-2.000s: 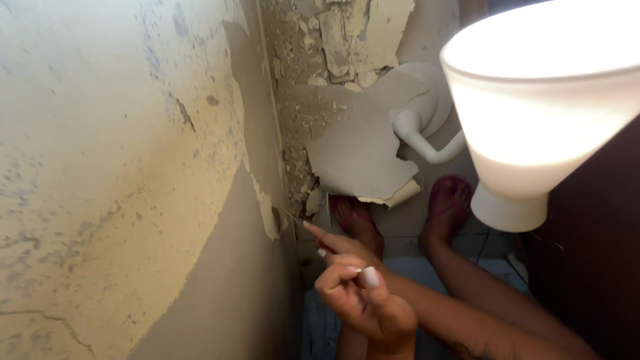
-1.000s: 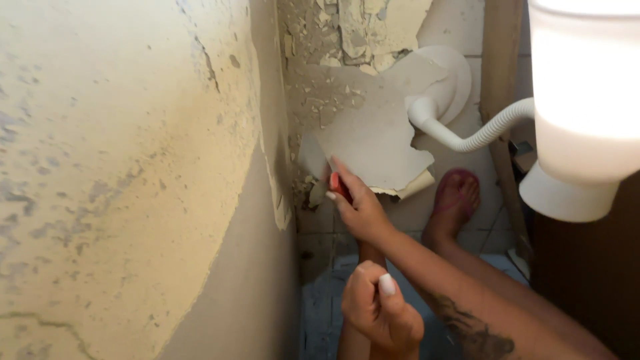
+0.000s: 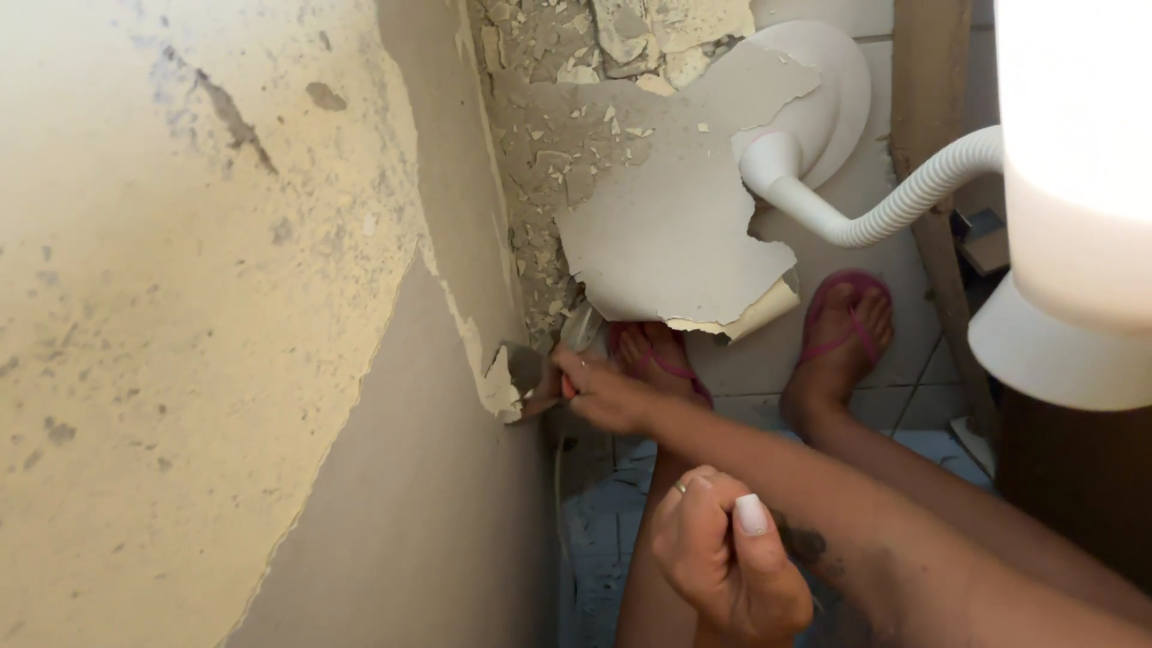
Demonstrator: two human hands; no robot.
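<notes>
My right hand (image 3: 607, 391) grips the red handle of a scraper (image 3: 524, 367), mostly covered by my fingers. The metal blade meets the left wall (image 3: 387, 468) near the corner, where a small flap of paint (image 3: 498, 387) curls off. My left hand (image 3: 724, 549) is a closed fist, thumb toward me, in front of my right forearm, and nothing shows in it. A large peeled sheet of paint (image 3: 666, 238) with torn, curled edges hangs right of the corner. The wall above it has cracked, flaking paint (image 3: 630, 40).
A white drain pipe (image 3: 796, 184) with a round flange and corrugated hose runs to a glowing white lampshade-like fixture (image 3: 1075, 225) at the right. My feet in pink flip-flops (image 3: 846, 315) stand on tiles. A wooden post (image 3: 927, 99) rises beside the hose.
My right hand has moved left with the scraper, from beside the hanging paint sheet to the left wall. My left hand remains a fist low in the view.
</notes>
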